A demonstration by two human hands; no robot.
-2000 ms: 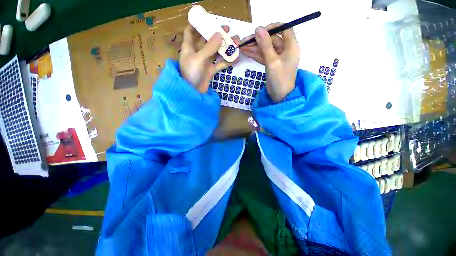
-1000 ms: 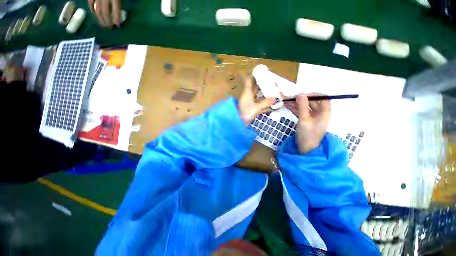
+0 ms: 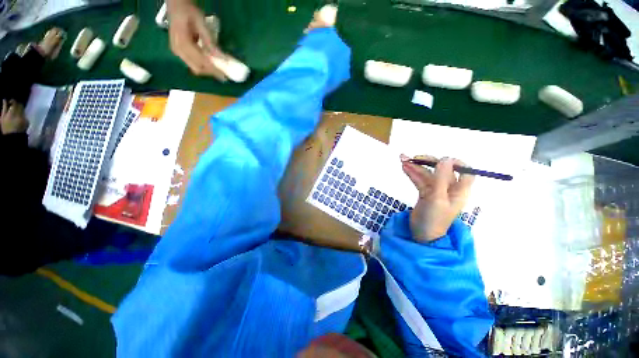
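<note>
My left hand (image 3: 321, 22) is stretched out over the green conveyor belt at the top centre, small and partly hidden by its blue sleeve. A cream-white housing (image 3: 327, 13) shows at its fingertips. My right hand (image 3: 440, 198) holds a thin dark pen-like tool (image 3: 483, 173) above the white sheets, its handle pointing right. The sticker sheet (image 3: 355, 199), with rows of small dark stickers and blank gaps, lies to the left of my right hand, partly under it.
Several cream housings lie on the green belt (image 3: 294, 91). Another person's hand (image 3: 193, 42) touches a housing at upper left. Cardboard (image 3: 301, 180) lies under the sticker sheet, and a white board (image 3: 518, 245) is at right. Dark-grid label sheets (image 3: 87, 143) lie far left. Clear film (image 3: 602, 245) is far right.
My left hand has moved from beside my right hand out over the belt with the housing. My right hand still holds the tool, now apart from the housing. More of the sticker sheet shows.
</note>
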